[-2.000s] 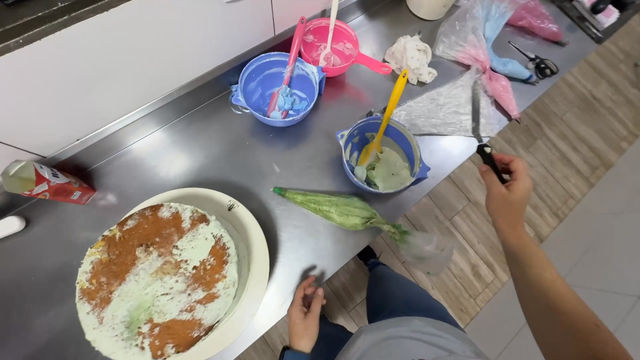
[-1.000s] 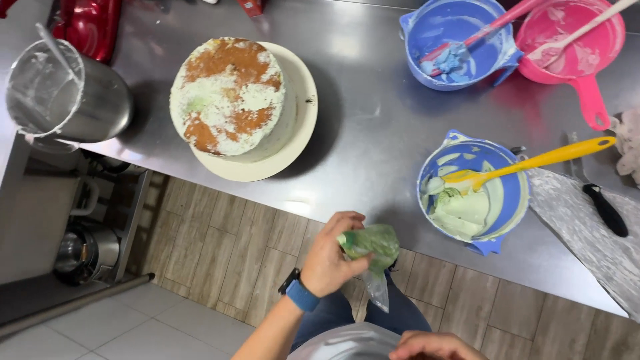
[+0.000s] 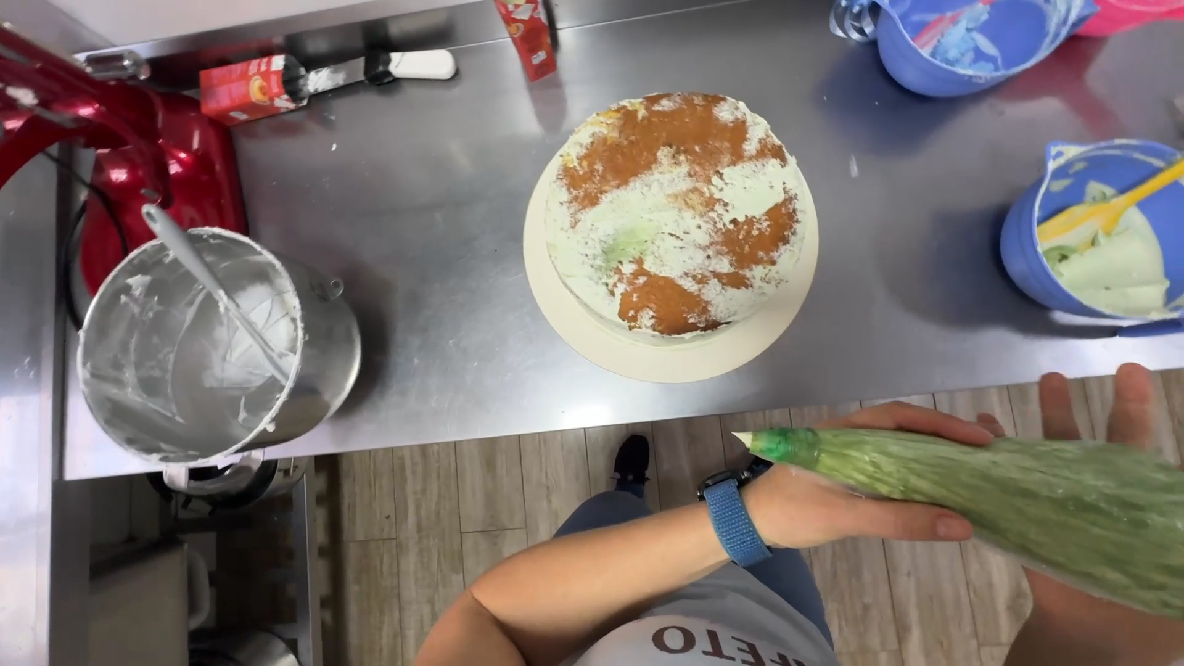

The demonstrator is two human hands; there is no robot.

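My left hand [image 3: 856, 504], with a blue-banded watch on its wrist, holds a piping bag [image 3: 1008, 504] of green cream near its tip, which points left. Behind the bag my right hand [image 3: 1091, 573] is partly hidden; its raised fingers show above the bag and its palm below, and whether it grips the bag is unclear. A round cake [image 3: 680, 217], brown on top with patchy pale green cream, sits on a cream-coloured round board [image 3: 573, 328] on the steel counter. A blue bowl [image 3: 1022, 245] with pale green cream and a yellow spatula [image 3: 1119, 199] is at the right.
On the left, a metal mixing bowl [image 3: 328, 361] holding a grey utensil [image 3: 217, 291] stands beside a red stand mixer [image 3: 199, 162]. A red carton [image 3: 245, 90], a white-handled spatula [image 3: 421, 65] and another red carton [image 3: 529, 42] lie along the back. A blue bowl [image 3: 934, 69] holds blue cream.
The black-handled spatula that my right hand held two seconds ago lay on the counter one second ago. The piping bag, first on the counter, is now in my left hand. The view has shifted left.
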